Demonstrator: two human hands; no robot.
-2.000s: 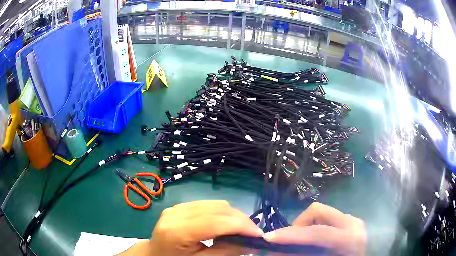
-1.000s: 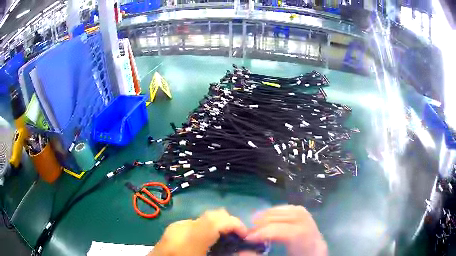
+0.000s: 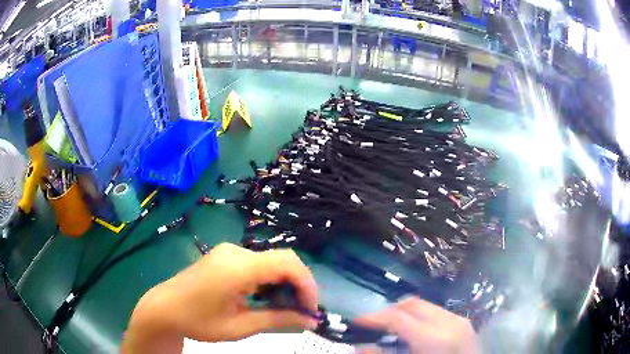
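Observation:
My left hand is curled around a black wire harness near the bottom middle. My right hand, blurred and partly cut off by the bottom edge, holds the same harness farther right, with white bands showing between the hands. A black cable length with a white label stretches on the bench just above my right hand. A large harness pile lies beyond my hands. A white printed sheet lies under them at the near edge.
At left stand a blue bin, a file rack with blue folders, an orange pen cup and a teal roll. A branched black cable lies at left. A yellow sign stands behind. More harnesses show at far right.
My left hand has moved left and up, apart from my right hand, exposing harness between them. The view has shifted; my left hand now hides the scissors. A labelled cable length shows near my right hand.

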